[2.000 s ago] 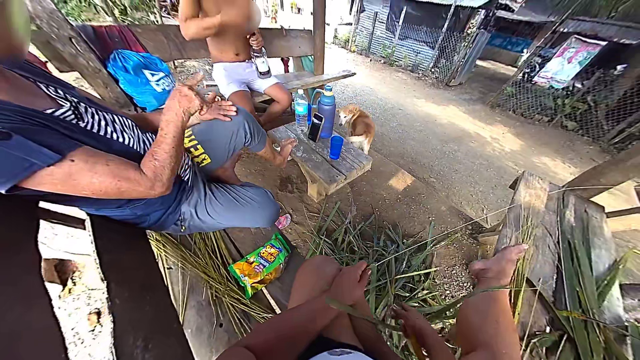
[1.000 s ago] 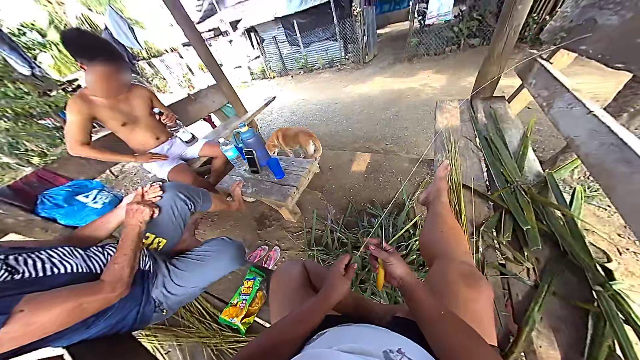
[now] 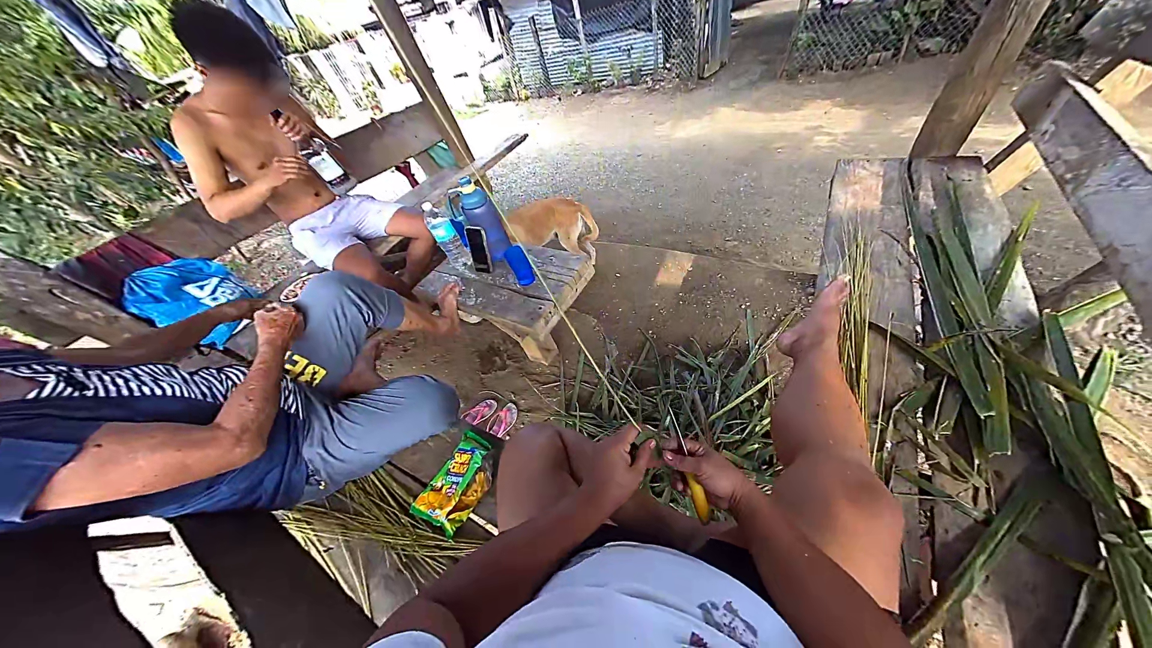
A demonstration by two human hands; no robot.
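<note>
Above my lap, my left hand (image 3: 619,463) grips a long thin leaf midrib (image 3: 576,337) that runs up and to the left. Close to its right, my right hand (image 3: 706,472) is closed around the yellow handle of a knife (image 3: 696,497), its thin blade pointing up. A heap of green leaf strips (image 3: 720,387) lies on the ground beyond my hands. More long green leaves (image 3: 972,297) and a bundle of thin midribs (image 3: 855,315) lie on the wooden bench at the right, beside my foot. Another midrib bundle (image 3: 378,522) lies at the lower left.
A seated person (image 3: 180,432) is close on my left, with a snack bag (image 3: 454,483) between us. Another person (image 3: 270,162) holds a bottle farther back. A low wooden table (image 3: 540,297) bears bottles, a phone and a blue cup; a dog (image 3: 549,220) stands behind it. Pink slippers (image 3: 490,416) lie nearby.
Two seconds ago my hands were lower and the knife was not plain to see; now they are close together above my lap. The dog has moved from the table's right end to behind it. The view has swung.
</note>
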